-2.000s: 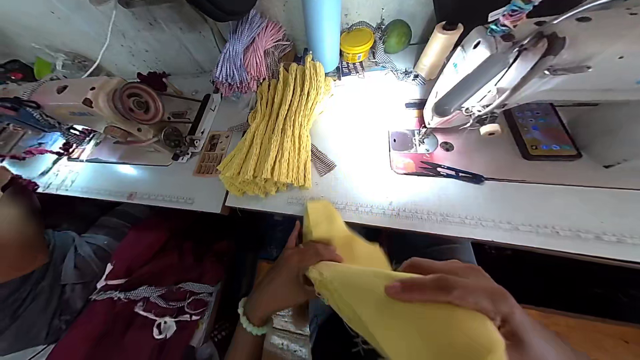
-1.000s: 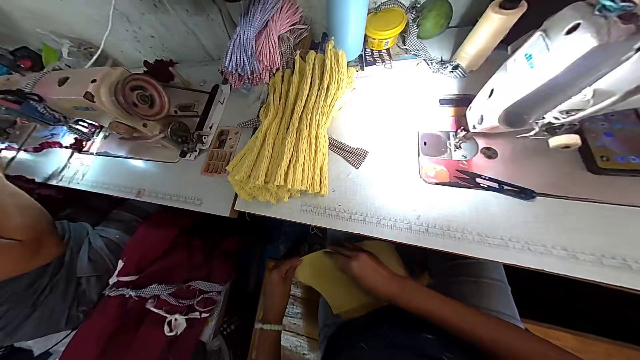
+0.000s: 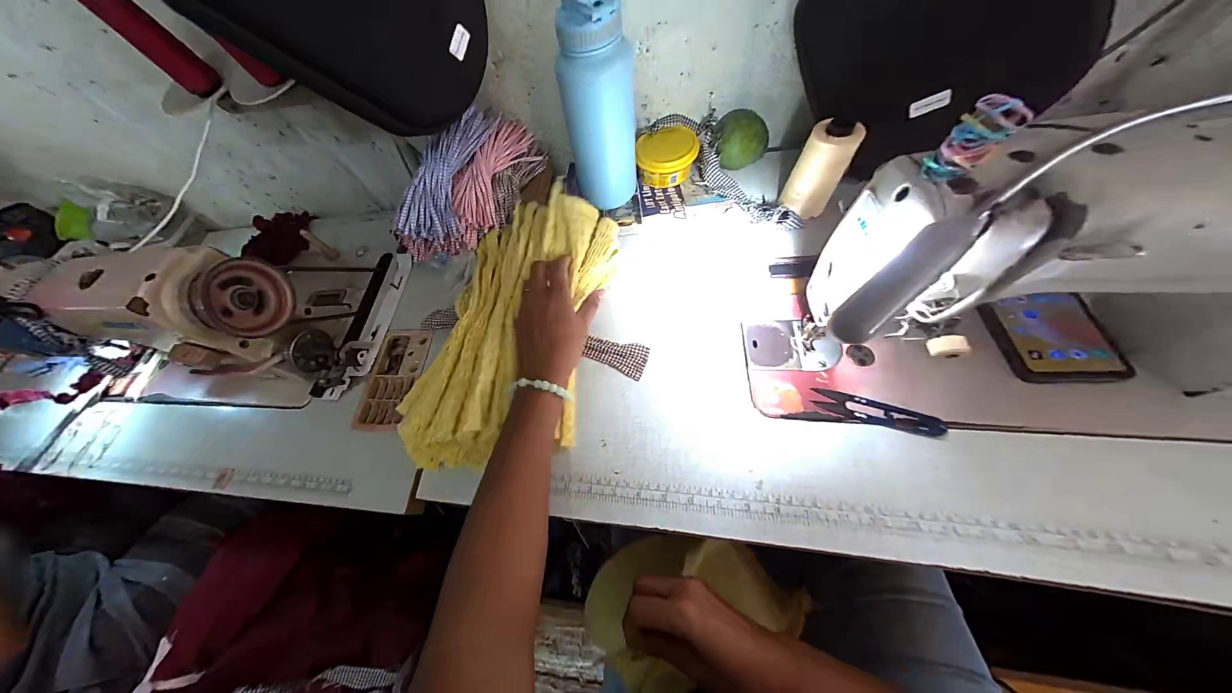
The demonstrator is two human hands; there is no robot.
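Note:
My left hand (image 3: 551,322), with a beaded bracelet at the wrist, lies on a bundle of gathered yellow fabric strips (image 3: 472,356) on the table; whether its fingers grip the strips cannot be told. Below the table edge, over my lap, my right hand (image 3: 674,616) is closed on a piece of yellow fabric (image 3: 616,587). A checked fabric strip (image 3: 621,358) pokes out beside the bundle. To the right, thread snips (image 3: 881,412) lie near the needle plate of a white sewing machine (image 3: 905,231).
Behind the bundle stand a blue bottle (image 3: 599,115), purple and pink cords (image 3: 462,188), a yellow tub (image 3: 667,156), a green fruit (image 3: 741,140) and a thread cone (image 3: 821,171). A phone (image 3: 1057,337) lies at right. Another sewing machine (image 3: 164,298) is at left, near a person's lap.
My left hand has moved from the yellow fabric over my lap up onto the bundle on the table. My right hand stays low with the yellow fabric.

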